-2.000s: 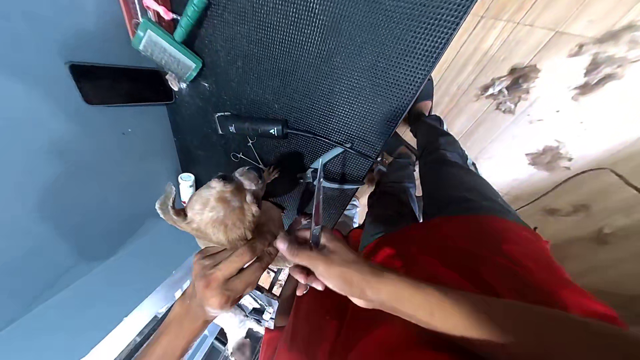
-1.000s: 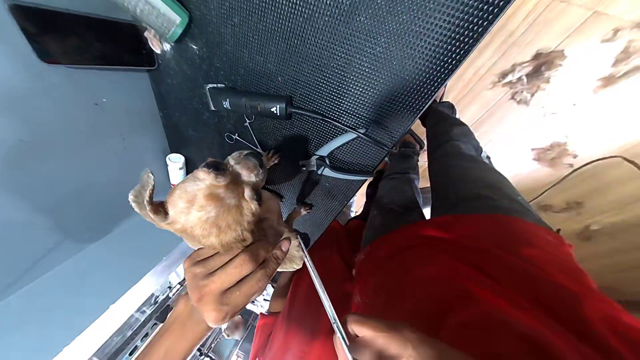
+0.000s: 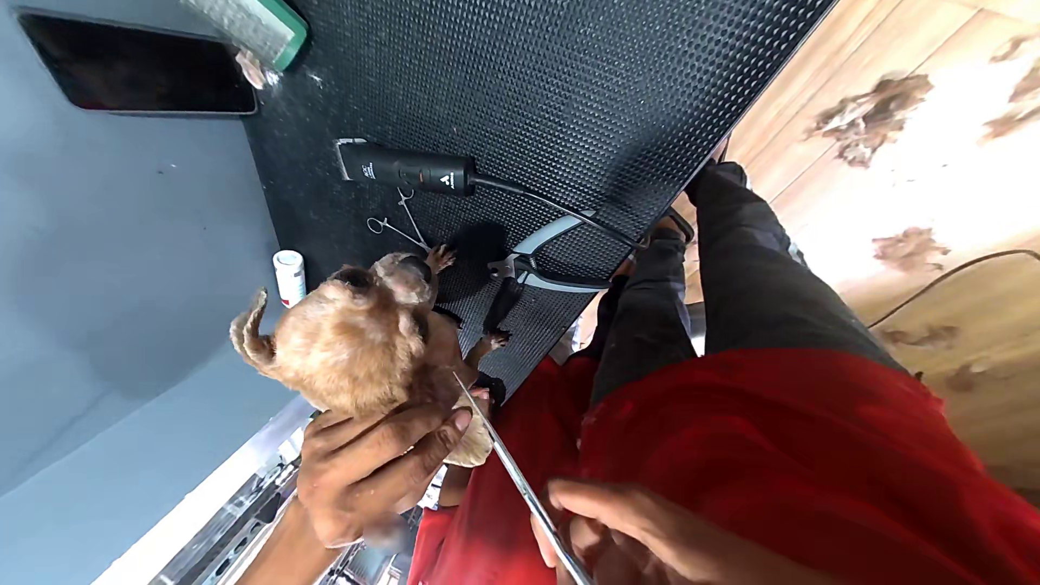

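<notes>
A small dog with short tan fur is on the black table, one ear sticking out at the left and its front paws toward the middle. My left hand is at the side of its head, fingers closed around the base of the other ear. Long metal scissors are in my right hand at the lower middle. Their tips lie by that ear, close to my left fingertips; the blades look together, seen nearly edge-on. The handles are mostly hidden.
On the textured black table lie a corded clipper, hemostat forceps and nail clippers. A white bottle, a phone and a green-edged brush are at the left. Hair clumps lie on the wooden floor.
My right hand has moved down and right, away from my left hand. The scissors pointed upward beside the nail clippers and now slant toward the ear. The view has moved closer.
</notes>
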